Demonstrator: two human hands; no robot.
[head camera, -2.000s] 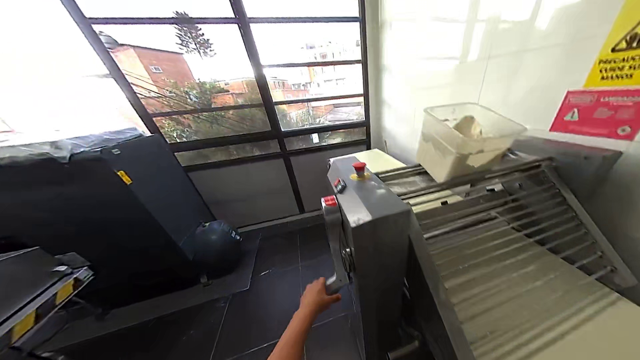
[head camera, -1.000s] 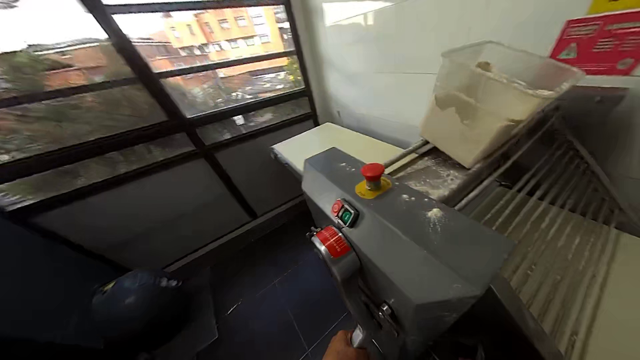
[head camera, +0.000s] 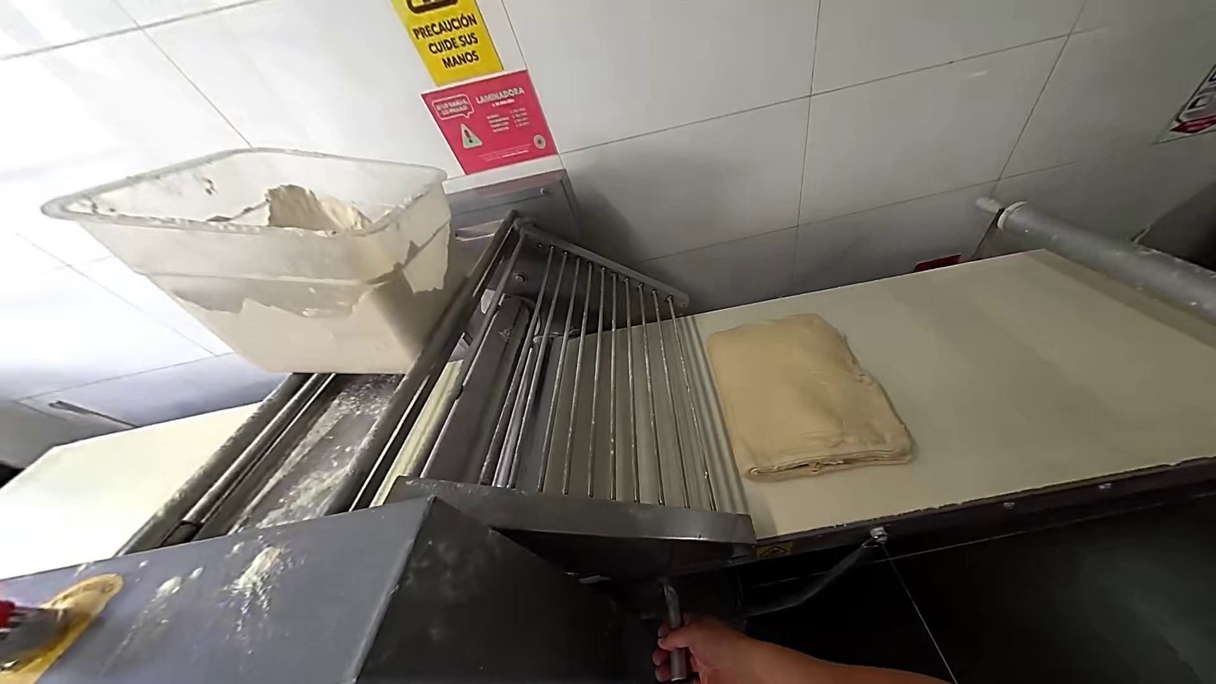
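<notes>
My right hand grips a metal lever below the front side of a dough sheeter, near the bottom of the view. My left hand is out of view. A folded slab of dough lies on the sheeter's pale belt, to the right of the slanted metal bar guard. The sheeter's grey housing has flour on top. A red button on a yellow base is partly cut off at the lower left.
A clear plastic tub with flour sits on top of the sheeter. Another pale belt section is at the left. A grey roller crosses the far right end. Warning signs hang on the tiled wall.
The view has swung far right, from the windows to the belt. The folded dough now shows. My right hand was at a lever on the machine's side in the earlier frames.
</notes>
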